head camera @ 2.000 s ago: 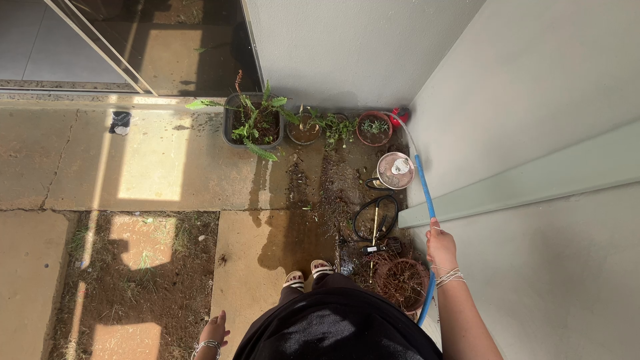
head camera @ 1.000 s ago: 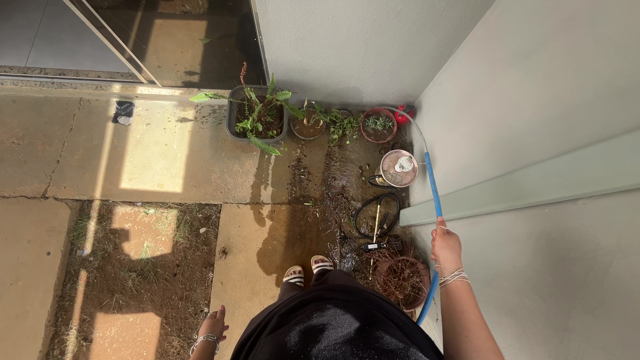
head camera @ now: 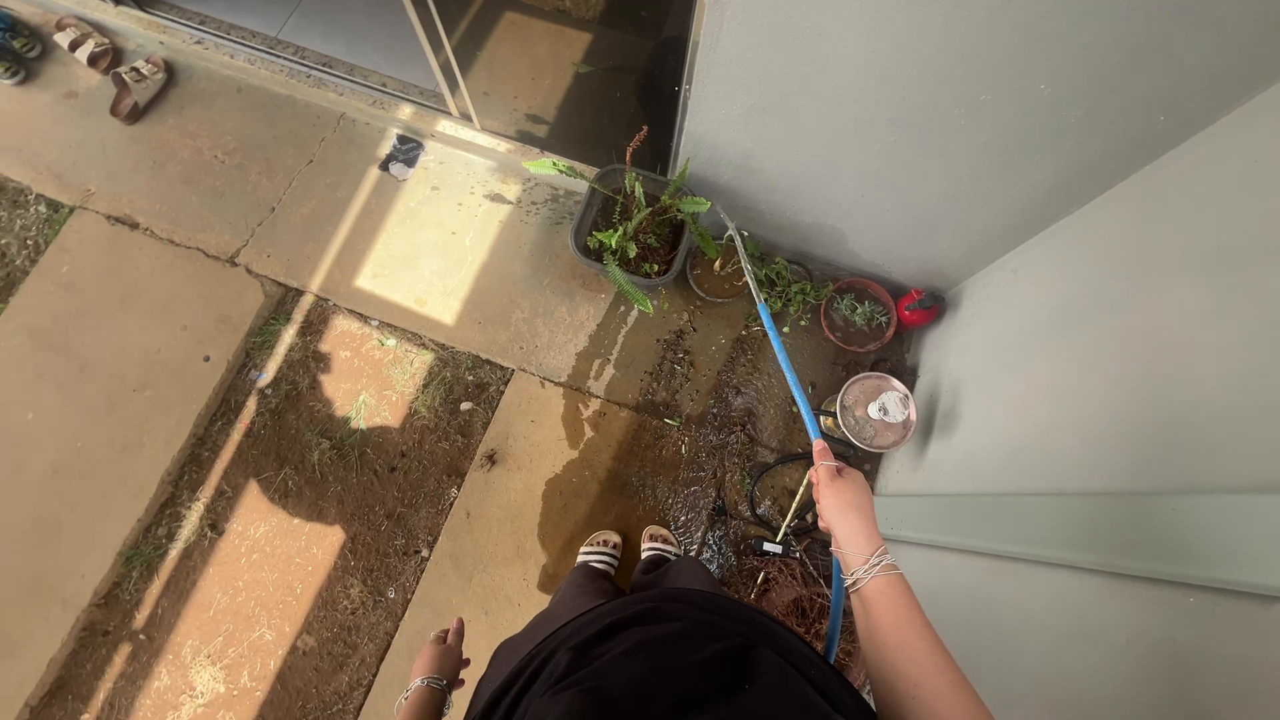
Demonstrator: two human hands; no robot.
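Observation:
In my right hand [head camera: 842, 498] is a blue garden hose [head camera: 790, 370], gripped a little behind its open end. Water [head camera: 737, 245] streams from that end toward the wall, passing over the potted plants. My left hand [head camera: 441, 660] hangs empty at the lower left, fingers apart. A fern in a dark square planter [head camera: 650, 280] stands left of the stream. Beside it is a round pot [head camera: 716, 278] with brown soil, then a leafy plant [head camera: 785, 288]. A terracotta-coloured pot [head camera: 860, 315] holds a small plant near the corner.
A red container [head camera: 916, 308] touches the corner area. Below it stands a round-lidded container [head camera: 876, 412]. A black cable or hose [head camera: 765, 490] lies coiled by a pot of dry stems [head camera: 800, 605]. Wet concrete [head camera: 600, 470] surrounds my sandals [head camera: 600, 550]. More sandals [head camera: 138, 88] lie by the sliding door.
The hose end and its stream have swung left, from the corner by the red container toward the fern planter. The view has turned. My left hand still hangs low at the left.

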